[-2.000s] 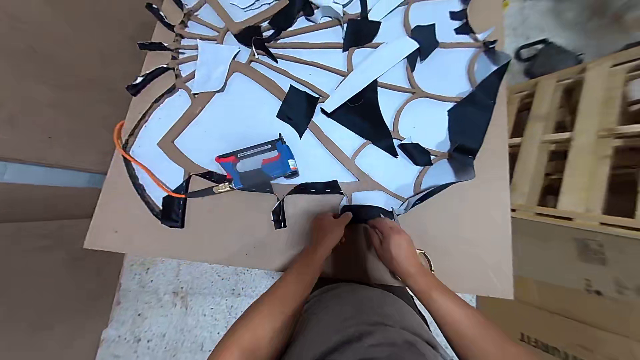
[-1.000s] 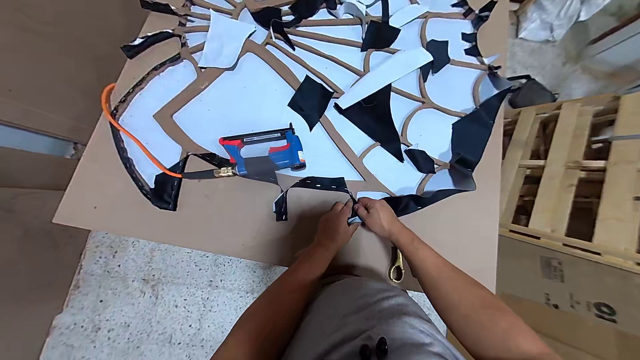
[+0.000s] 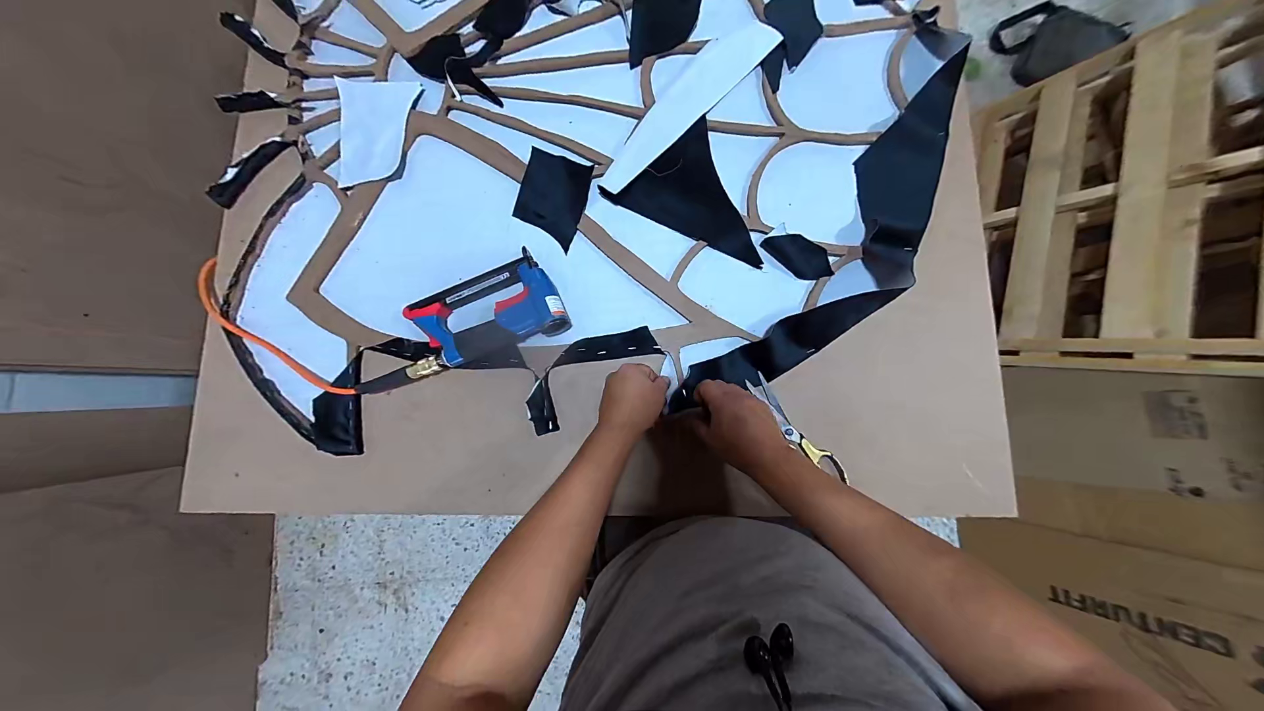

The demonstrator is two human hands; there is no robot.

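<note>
On a brown board [image 3: 889, 434] lies a web-shaped frame [image 3: 464, 141] with white panels and black fabric edging. My left hand [image 3: 634, 397], fingers closed, pinches the edging near the board's front. My right hand [image 3: 736, 420] grips the black fabric strip [image 3: 790, 341] just right of it; the strip runs up the frame's right side. Scissors [image 3: 805, 444] with yellow handles lie beside my right hand, partly covered by it. A blue and red pneumatic stapler [image 3: 489, 311] rests on the frame at left, joined to an orange air hose [image 3: 267, 348].
Loose black fabric scraps [image 3: 555, 193] and white pieces [image 3: 696, 107] lie over the frame. To the right stand a wooden pallet [image 3: 1136, 188] and cardboard boxes [image 3: 1116, 563]. A dark bag [image 3: 1057, 41] sits on the floor behind. Black earphones [image 3: 768, 652] hang over my shirt.
My hands have moved a little apart along the black edging. The scissors, below my right hand a second ago, now show beside it, their blades in view. The stapler rests on the frame throughout.
</note>
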